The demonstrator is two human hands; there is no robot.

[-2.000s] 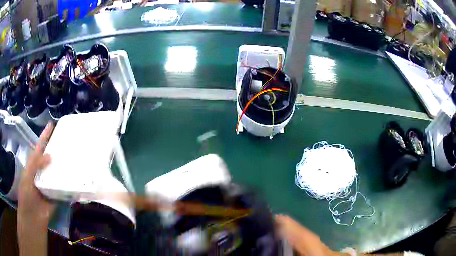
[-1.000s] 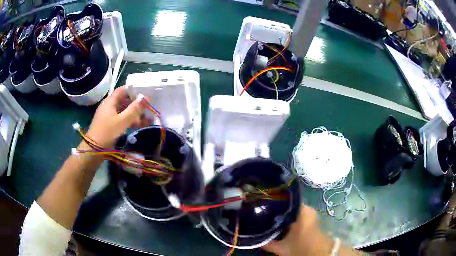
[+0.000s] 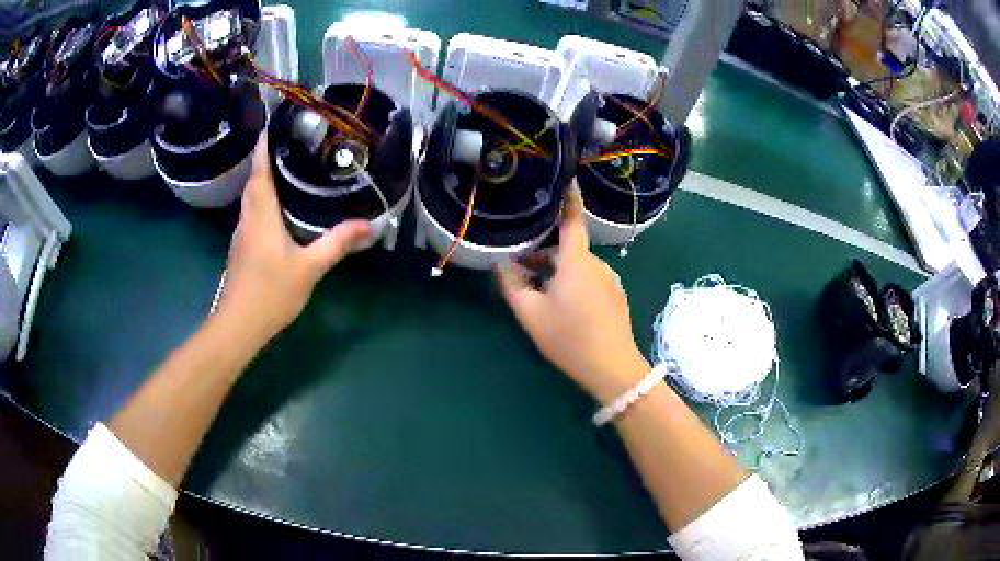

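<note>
Three camera base housings stand side by side with coloured leads rising from their black interiors. My left hand [image 3: 274, 247] is around the lower left side of the left housing [image 3: 342, 203], thumb at its front. My right hand [image 3: 576, 301] is on the lower right front of the middle housing [image 3: 483, 250], its fingers between it and the right housing [image 3: 614, 225]. An orange and yellow lead with a white plug hangs over the middle housing's front. White brackets stand behind the housings. Some of my fingertips are hidden.
A row of assembled units with camera heads [image 3: 197, 153] stands at the left. A white bracket [image 3: 22, 258] is at the left edge. A white wire coil [image 3: 718, 342] and black camera heads [image 3: 866, 329] lie to the right. A grey post [image 3: 702, 55] rises behind.
The two housings near me have moved away from me, into line beside the third. My left hand has moved from the bracket to the left housing's side. The leads have shifted.
</note>
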